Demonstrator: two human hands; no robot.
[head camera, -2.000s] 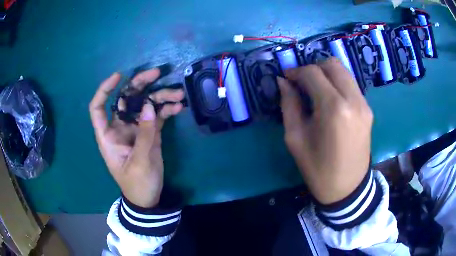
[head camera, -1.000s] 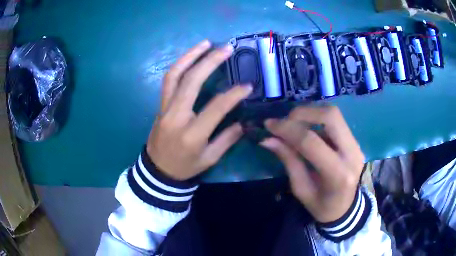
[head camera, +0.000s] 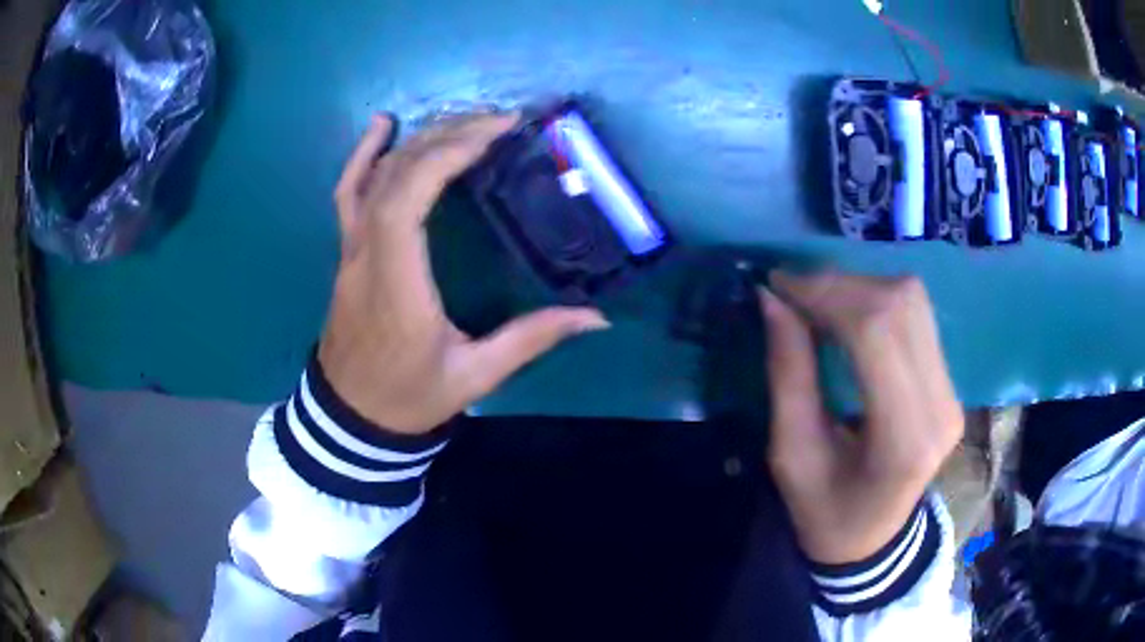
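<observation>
My left hand (head camera: 402, 282) is around a black housing half (head camera: 540, 220), its fingertips at the top left corner and its thumb by the lower edge. The housing half is tilted. A pale battery (head camera: 609, 182) lies along its right side, with a red wire and a white connector plug (head camera: 574, 182) over it. An oval part in its left bay is blurred. My right hand (head camera: 854, 389) pinches blurred small black parts (head camera: 718, 301) just right of the housing half; their exact shape cannot be told.
Several housing halves with batteries and spoked covers (head camera: 864, 163) stand in a row at the right. A clear plastic bag (head camera: 119, 126) with dark contents lies at the upper left. Cardboard (head camera: 25, 314) is at the left edge and upper right. Another person's white sleeve (head camera: 1105, 470) is at lower right.
One housing half is now apart from the row, turned and inside my left hand's span. The black parts have passed from my left hand to my right. The row appears farther right.
</observation>
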